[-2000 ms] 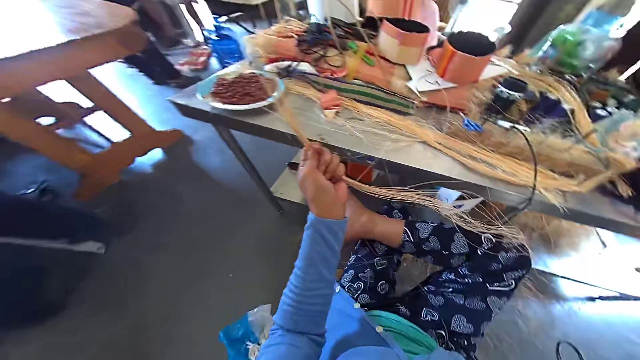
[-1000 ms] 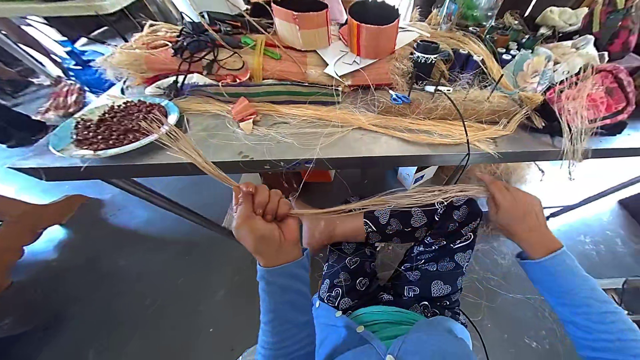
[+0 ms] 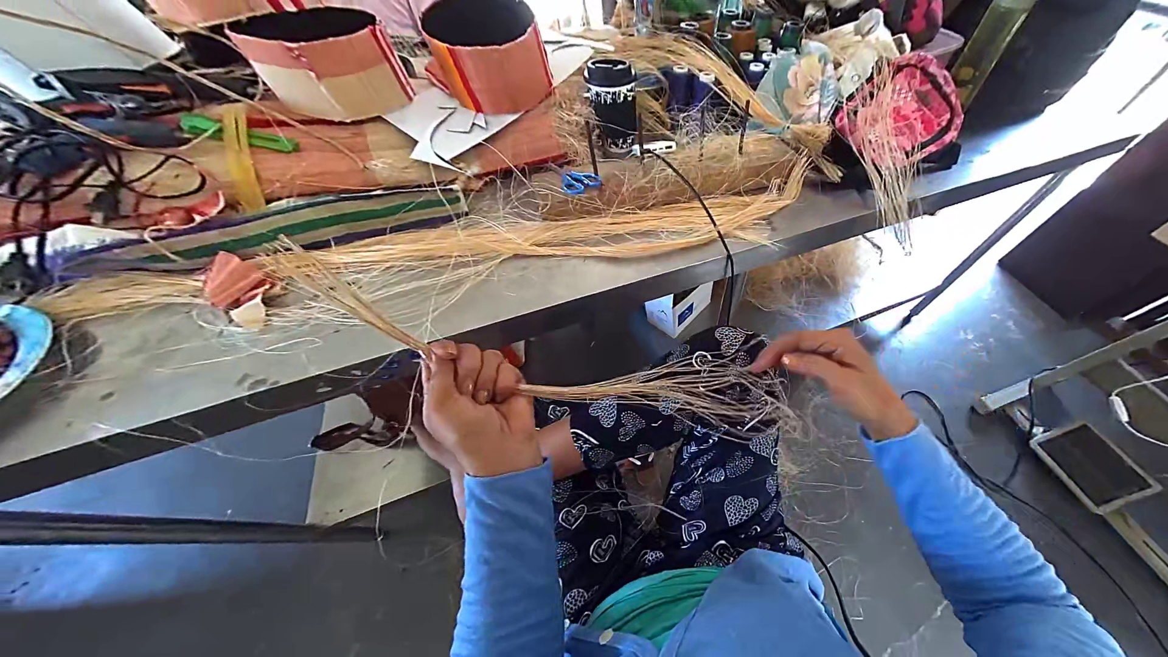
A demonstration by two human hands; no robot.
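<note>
A bundle of long tan plant fibers [image 3: 602,391] crosses above my lap. My left hand [image 3: 479,401] is closed in a fist around it, with one end sticking out up and left over the table edge. The other end fans out loosely over the patterned trousers. At the tips of that loose end is my right hand [image 3: 826,374], fingers partly bent and thumb near the index finger; whether it pinches a strand is too fine to tell. More loose fibers [image 3: 547,239] lie along the table, beside a striped woven strip [image 3: 319,224].
The metal table [image 3: 365,351] carries two round woven containers [image 3: 493,59], blue-handled scissors [image 3: 581,182], a black cup [image 3: 611,105], thread spools [image 3: 680,87], a pink bag [image 3: 903,105] and a plate [image 3: 20,342] at far left. A black cable [image 3: 698,196] hangs over its edge.
My right hand, out of view two seconds ago, was at the bundle's right part one second ago and is now at its loose tips. My left hand stays closed on the bundle. The view has shifted right.
</note>
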